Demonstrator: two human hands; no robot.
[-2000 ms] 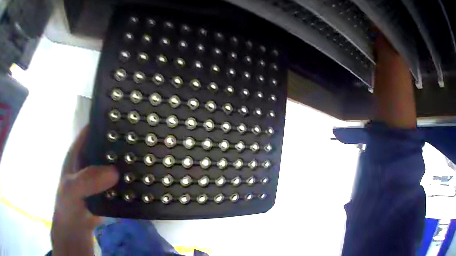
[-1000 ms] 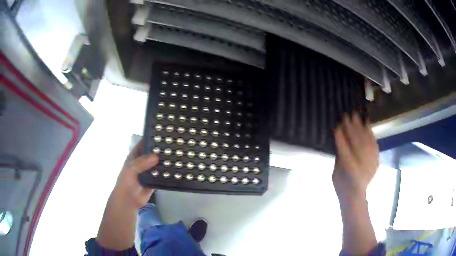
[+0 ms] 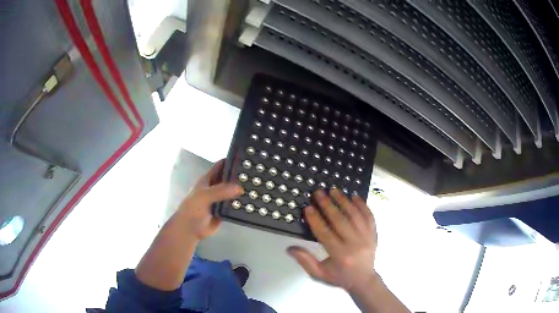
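Note:
A black square tray (image 3: 300,147) with rows of small shiny silver round parts is held in front of the chamber mouth, tilted. My left hand (image 3: 205,198) grips its lower left edge, thumb on top and fingers underneath. My right hand (image 3: 343,235) lies with its fingers spread over the tray's lower right part, covering some of the parts; its thumb is off the tray's near edge. Whether another tray lies beneath is hard to tell.
Grey perforated shelves (image 3: 368,79) with pale ends are stacked in the chamber above and right. The grey door (image 3: 37,79) with double red seal lines and thin tubing stands at left. A blue panel (image 3: 502,214) is at right. A dark shoe (image 3: 241,275) shows below.
The second black tray near my right hand is no longer seen separately. My right hand has moved left onto the parts tray. The held tray has shifted right in view and turned.

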